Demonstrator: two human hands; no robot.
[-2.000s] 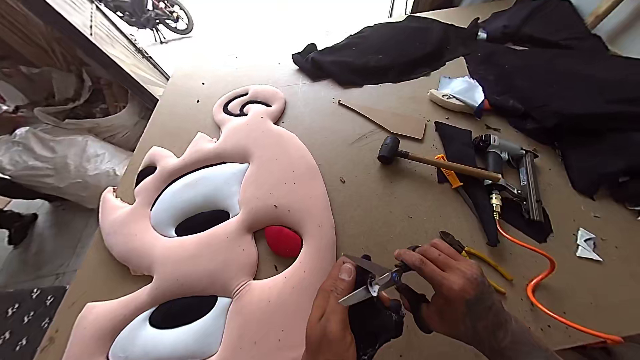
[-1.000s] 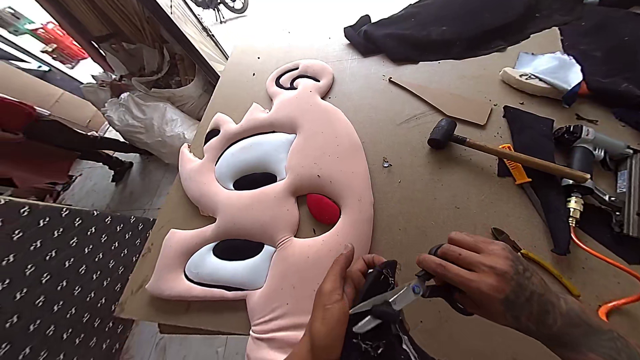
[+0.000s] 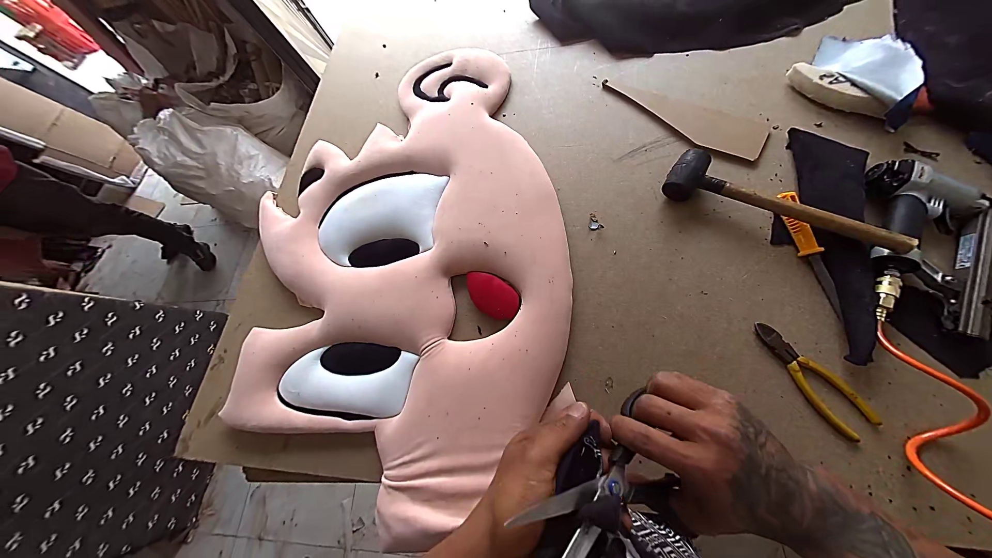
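Observation:
My left hand (image 3: 542, 457) pinches a piece of black fabric (image 3: 580, 463) near the table's front edge. Just right of it, my right hand (image 3: 682, 446) holds scissors (image 3: 608, 492) by their handles, the blades apart and pointing toward the lower left, with dark cloth between and around them. What the blades touch is partly hidden. A padded, pink fabric-covered cartoon face (image 3: 504, 194) lies left of both hands, with white eye pads (image 3: 387, 217) and a red tongue pad (image 3: 494, 295). My left forearm lies against its lower end.
Diagonal-cutting pliers (image 3: 814, 380) with yellow handles lie near my right hand. Beyond are a black-headed mallet (image 3: 806, 209), an orange-handled knife (image 3: 802, 232), a pneumatic stapler (image 3: 914, 209) with an orange hose (image 3: 914, 442), a board offcut (image 3: 697, 124) and black cloth (image 3: 697, 23). A person's leg (image 3: 101, 217) shows at left.
The view has swung left and down. The scissors, pointing left across the cloth before, now show their blades wider apart and angled lower. Both hands stay on the cloth and scissors.

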